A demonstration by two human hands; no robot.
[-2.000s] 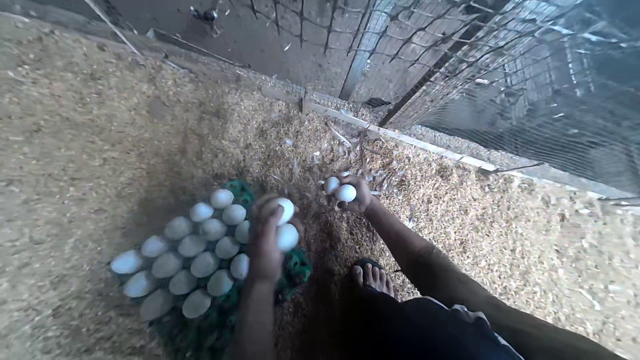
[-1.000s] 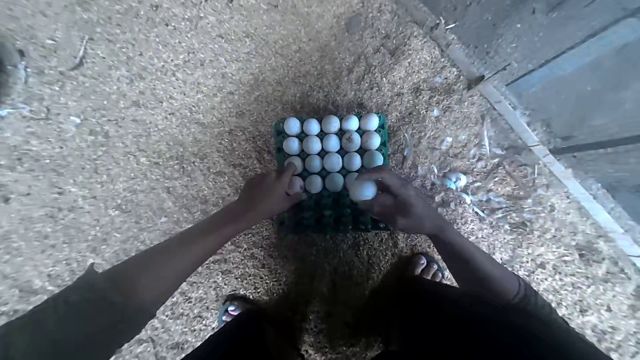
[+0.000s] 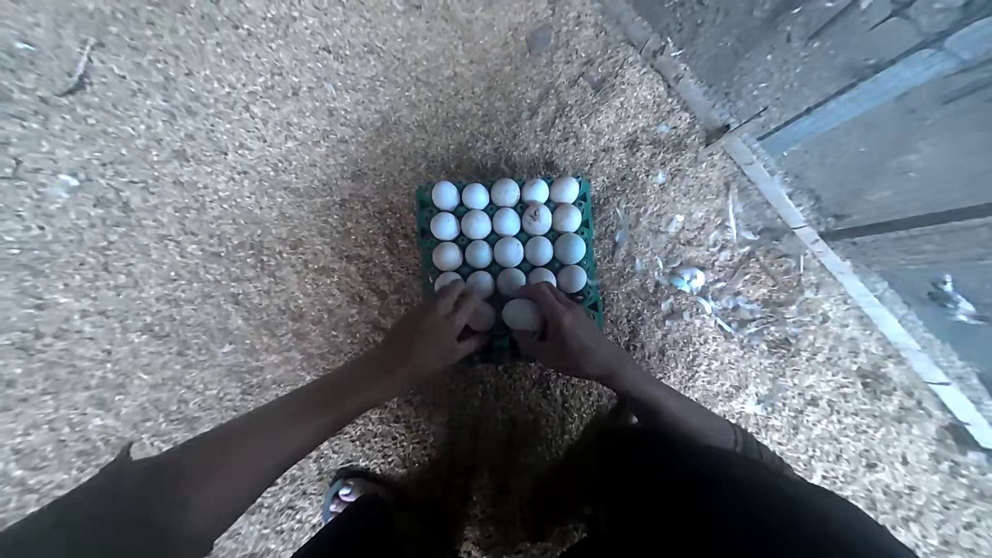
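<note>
A green egg tray (image 3: 595, 298) lies on the litter-covered ground, with rows of white eggs in its upper part. One egg (image 3: 536, 219) in the second row bears a dark smudge. My left hand (image 3: 434, 329) has its fingers around an egg (image 3: 481, 316) at the tray's near part, below the filled rows. My right hand (image 3: 570, 333) grips another egg (image 3: 522, 315) just to the right of that one. The hands partly cover the near rows, so some cups there are hidden.
Loose husk-like litter (image 3: 232, 194) surrounds the tray. At the right, a pale wooden or concrete edging (image 3: 845, 275) runs diagonally. Feathers and a small pale object (image 3: 687, 279) lie on the litter before it. My sandalled foot (image 3: 345, 496) is at the lower left.
The view has swung down over the tray since two seconds ago. Both hands are now at its near part; one second ago the left was higher, at the fourth row's left end.
</note>
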